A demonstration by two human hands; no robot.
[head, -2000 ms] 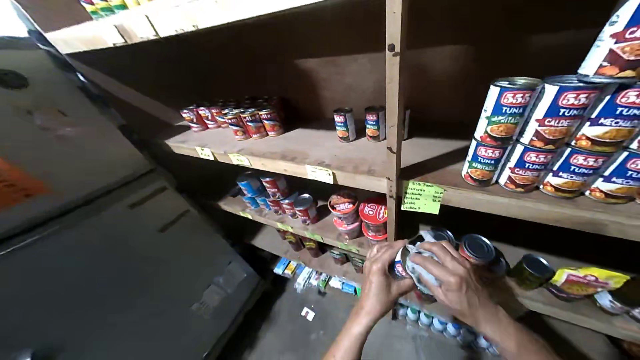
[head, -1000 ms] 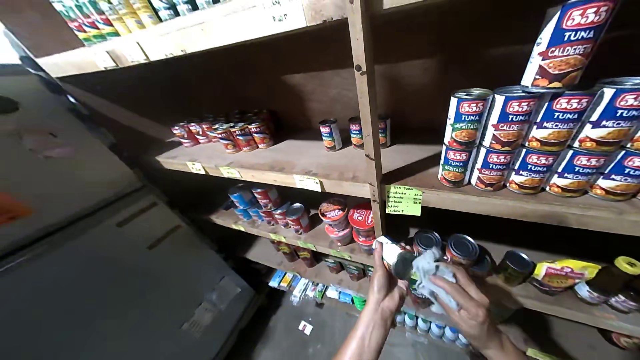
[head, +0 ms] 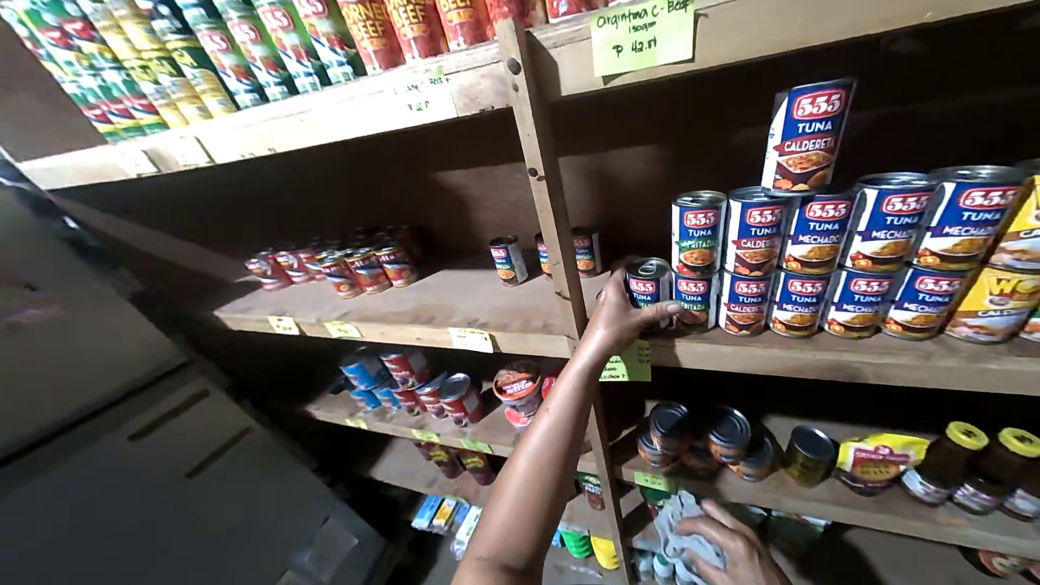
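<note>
My left hand [head: 624, 317] is wrapped around a 555 tuna can [head: 647, 284] on the middle shelf, just right of the wooden upright. That can stands beside the lower can of the leftmost stack [head: 693, 302]. Two rows of 555 tuna cans extend to the right, with one more can [head: 808, 138] standing on top. Low in the view, my right hand [head: 727, 544] holds a crumpled grey cloth [head: 686, 532] in front of the lower shelves.
A wooden upright [head: 546, 179] divides the shelves. Left of it are small tuna cans [head: 508, 260] and red cans [head: 370, 272]. Below are dark-lidded cans [head: 729, 435], a yellow pouch [head: 881, 459] and yellow-capped jars [head: 946, 463]. A large grey surface [head: 162, 455] fills the lower left.
My left hand has moved up with a can from beside the cloth to the middle shelf. My right hand, still with the cloth, is now apart from it.
</note>
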